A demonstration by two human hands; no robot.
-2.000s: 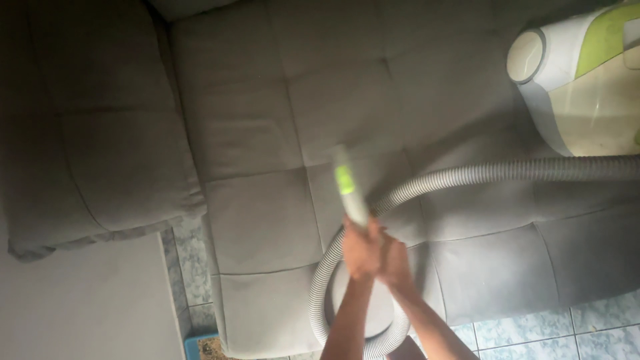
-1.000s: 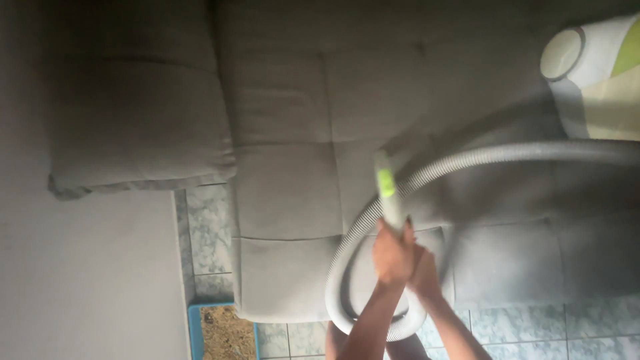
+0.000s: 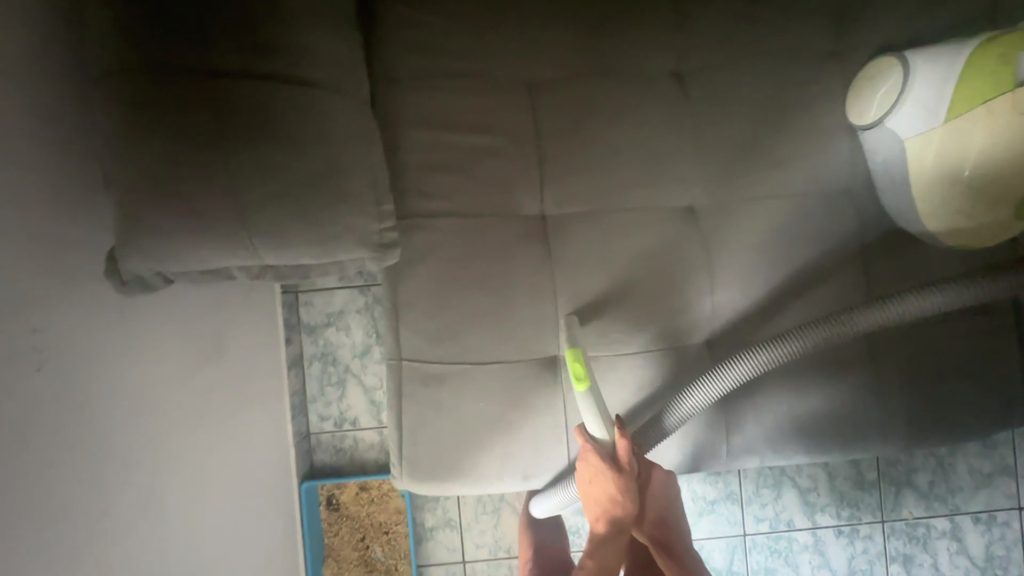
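Note:
A white vacuum hose handle with a green slider [image 3: 592, 396] points up and slightly left, its narrow tip over the seam lines of a grey tufted sofa seat [image 3: 480, 288]. My left hand [image 3: 608, 484] is wrapped around the handle. Close against it on the right, my right hand [image 3: 664, 500] grips the handle end or the hose; the fingers are partly hidden. From there a grey corrugated hose [image 3: 744, 368] curves over the seat to the right edge. A white and green vacuum cleaner [image 3: 952, 144] rests on the sofa at the upper right.
A grey cushion [image 3: 248, 176] lies at the upper left beside a pale wall [image 3: 144, 432]. Below, on the marbled tile floor [image 3: 808, 496], a blue tray [image 3: 312, 520] holds brown granular material. A bare leg [image 3: 544, 540] shows under the hose loop.
The handle and both hands have moved relative to the seat, toward its left front part. The hose loop by my hands has changed shape. The view has shifted, showing more of the wall and tray.

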